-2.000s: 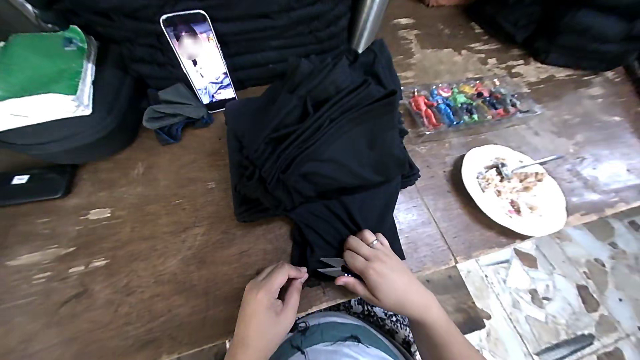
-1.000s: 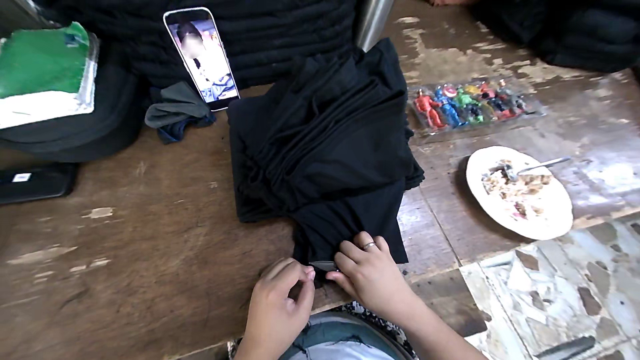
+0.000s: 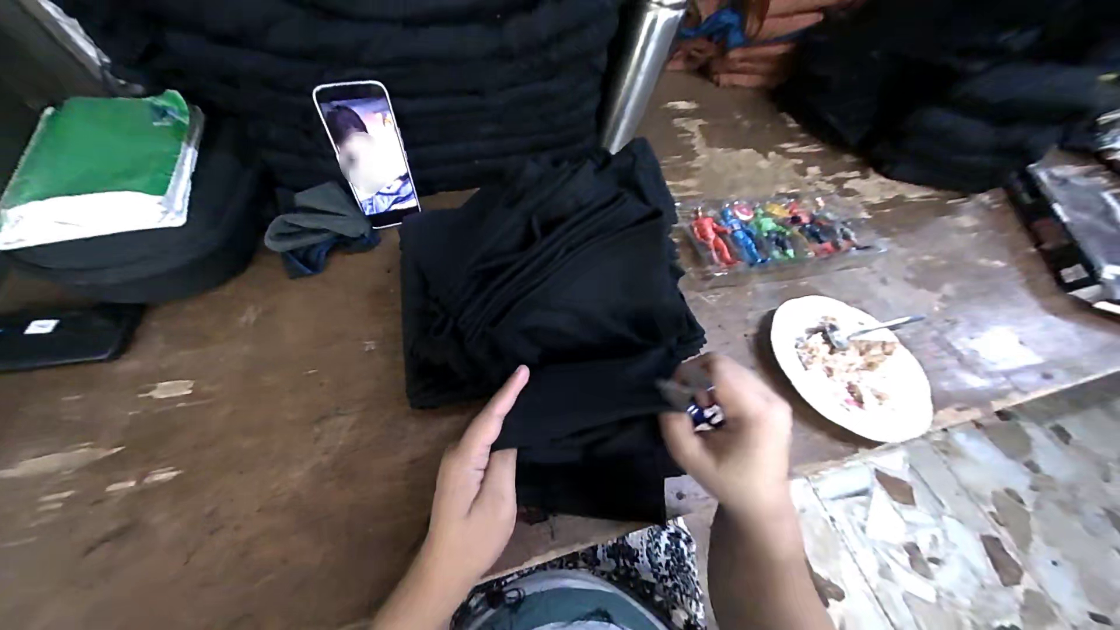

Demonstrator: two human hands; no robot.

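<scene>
A pile of black cloth lies on the wooden table, its nearest part spread toward the table's front edge. My left hand rests along the left side of that near part, fingers extended and thumb apart, touching the fabric. On the right side, my right hand is closed around small thread snips with a dark blue, white-marked part; their blades point left over the cloth. The right fingers are partly blurred, and whether they also pinch the fabric I cannot tell.
Right of the cloth are a plate of food with a fork and a clear pack of toy figures. Behind stand a lit phone, a metal bottle and stacked black cloth. A green-and-white packet sits left.
My hands have moved apart from the cloth's near edge, the left onto its left side, the right to its right side with the snips. The near part of the cloth lies differently.
</scene>
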